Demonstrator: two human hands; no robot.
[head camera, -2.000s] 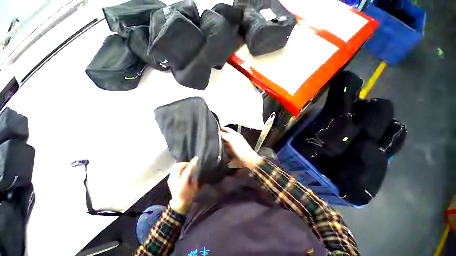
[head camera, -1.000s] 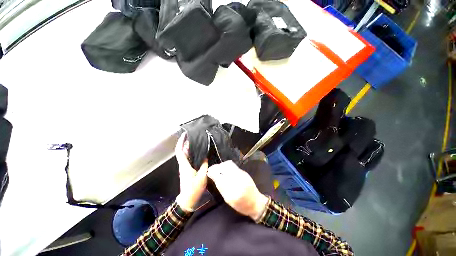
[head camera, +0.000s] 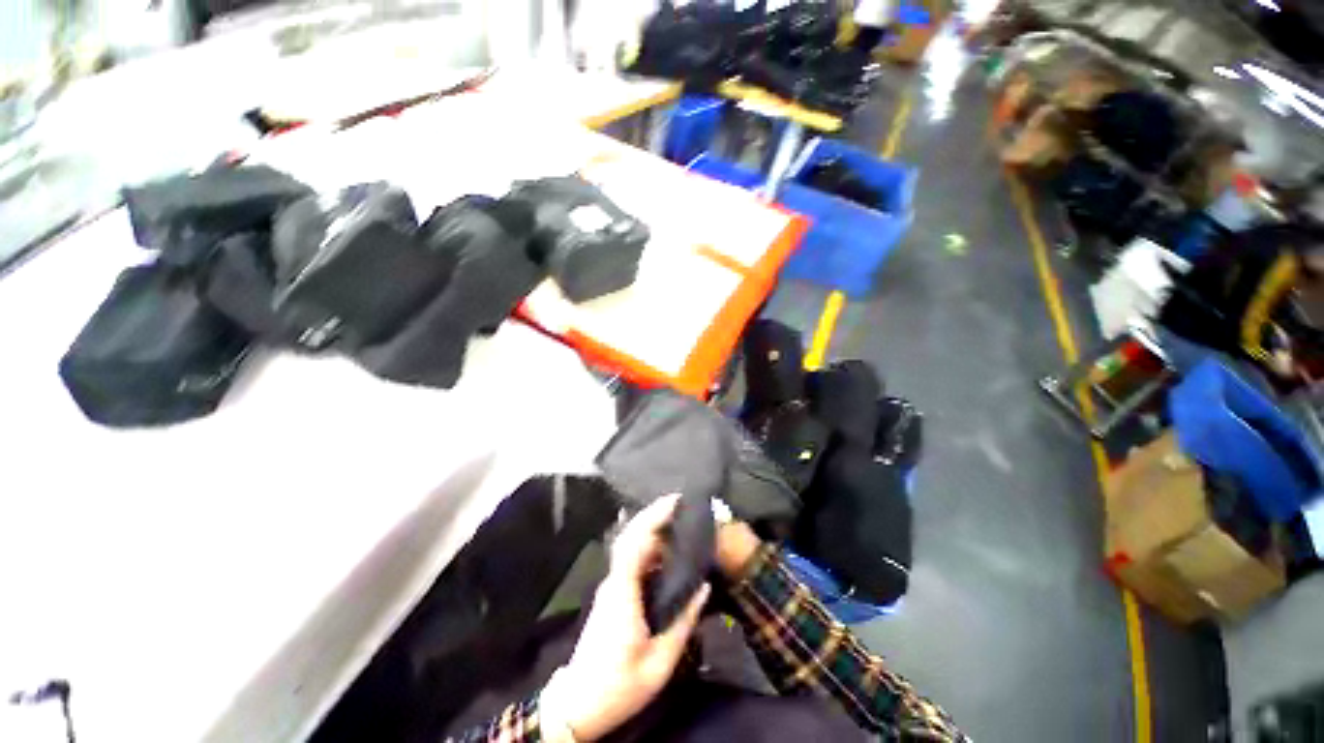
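Observation:
A black fabric bag (head camera: 672, 453) is held in front of me past the table's edge, soft and partly folded. My left hand (head camera: 627, 624) grips its near part, with thumb and fingers around the cloth. My right hand (head camera: 736, 543) is at the bag's right side, mostly hidden by the bag; its fingertips are out of sight. The picture is somewhat blurred, so the bag's opening cannot be made out.
Boxy black bags (head camera: 381, 276) lie on the white table (head camera: 436, 414), partly on the red-orange edged board (head camera: 694, 312). A blue crate (head camera: 857, 607) heaped with black bags (head camera: 854, 486) stands at right. Another blue crate (head camera: 857, 232) and a cardboard box (head camera: 1183, 537) stand farther off.
The view has swung right and up, showing more of the aisle. The held bag has moved right, towards the crate, and looks less bunched. Both hands remain at it.

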